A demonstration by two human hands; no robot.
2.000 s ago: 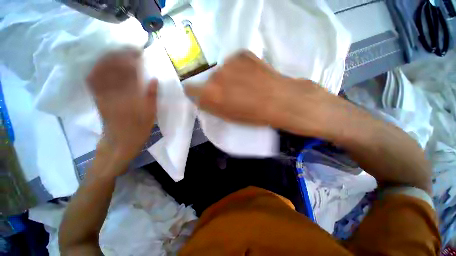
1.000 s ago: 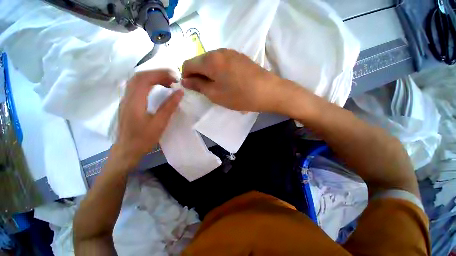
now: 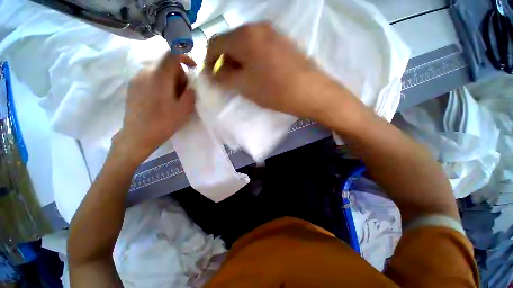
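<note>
The white strip [image 3: 205,163] hangs from between my hands over the table's front edge. My left hand [image 3: 160,101] pinches its upper end with the cloth just below the needle area. My right hand [image 3: 261,64] is blurred and closed on white cloth right of the needle; its fingertips are partly hidden. The white garment panel [image 3: 90,90] is bunched left of my left hand and also spreads behind and right of my right hand. The sewing machine head [image 3: 180,36] is above my fingers. A small cut piece [image 3: 253,126] hangs, blurred, below my right hand.
The ruled grey table edge [image 3: 157,171] runs along the front. Scissors [image 3: 499,39] lie on grey cloth [image 3: 472,34] at upper right. Folded white pieces [image 3: 461,118] hang at right. A blue-rimmed bin [image 3: 350,211] and a white cloth heap [image 3: 163,242] are below. A glossy brownish bundle [image 3: 19,197] is at far left.
Both hands have come together at the strip's upper end and moved up toward the needle. The strip now hangs between them. The yellow-marked plate is now mostly covered by my right hand.
</note>
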